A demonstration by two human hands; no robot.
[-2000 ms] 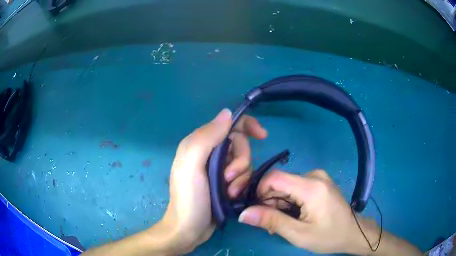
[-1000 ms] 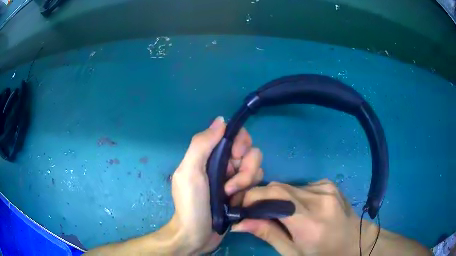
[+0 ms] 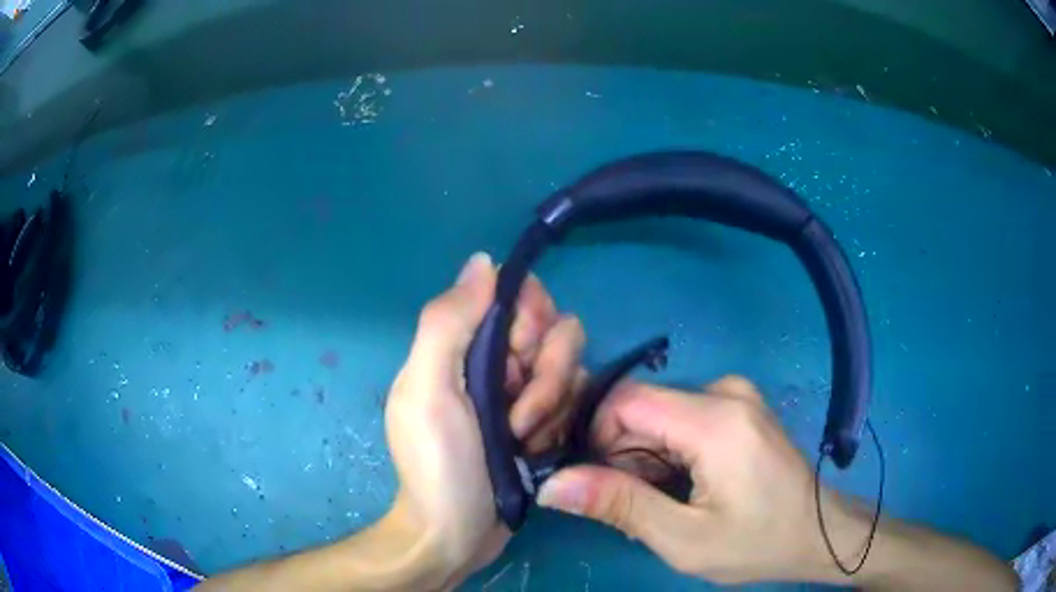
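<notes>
A black padded headband (image 3: 695,185) is held above the green bench, arch upward. My left hand (image 3: 446,428) is closed around its left arm. My right hand (image 3: 706,486) pinches a small black C-shaped yoke (image 3: 614,376) at the lower tip of that arm, where a greyish hinge joint (image 3: 529,474) shows. One yoke end points up and right; the rest is partly hidden by my right fingers. A thin black wire (image 3: 851,567) loops from the headband's free right end over my right wrist. Another thin wire curls by my right fingers.
Black curved parts (image 3: 33,283) lie on the green bench (image 3: 232,231) at the far left. A blue tote (image 3: 70,538) is at the lower left corner. A dark object (image 3: 107,21) lies at the upper left. A pale patterned item is cut off at the lower right.
The yoke has turned at the hinge from lying flat, pointing right, to showing its C shape with one end raised. The headband and both hands have shifted slightly left and up.
</notes>
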